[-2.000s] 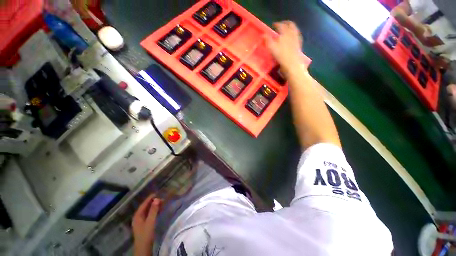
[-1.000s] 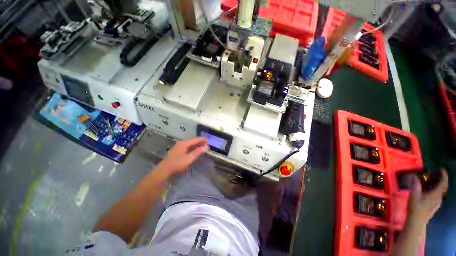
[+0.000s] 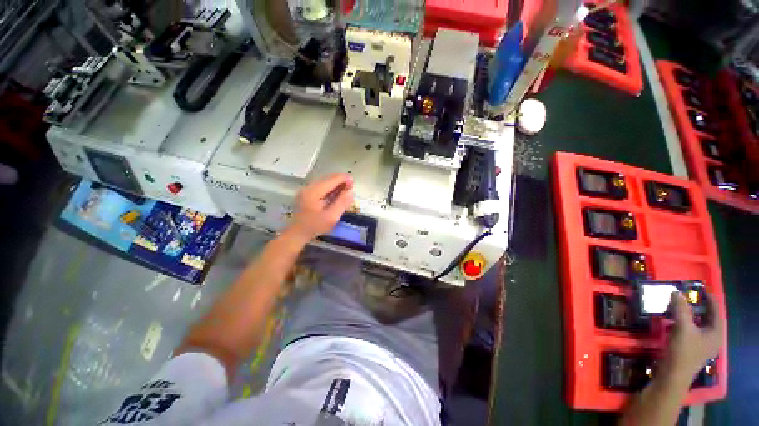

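My right hand (image 3: 692, 337) holds a black phone unit (image 3: 662, 298) with a bright label and a gold spot, over the right column of the red tray (image 3: 569, 333). Other units lie in the tray's pockets, such as the top left one (image 3: 601, 182). My left hand (image 3: 320, 208) is at the front of the twin-station machine (image 3: 333, 158), just above its blue-lit control screen (image 3: 351, 233). Its fingers are curled, with a dark patch between them; I cannot tell if they hold anything. The machine's right fixture (image 3: 433, 116) bears a unit with a gold spot.
A red emergency stop (image 3: 473, 266) is on the machine's front right corner. A white round cap (image 3: 531, 116) lies at its right rear. More red trays with units (image 3: 717, 158) are at the upper right. A second machine (image 3: 133, 125) stands at left, with a blue printed sheet (image 3: 141, 229) below it.
My left hand has moved up and slightly right from beside the screen, its fingers now curled. My right hand has moved slightly left with the unit, whose label now shines. Before that, it reached into the tray.
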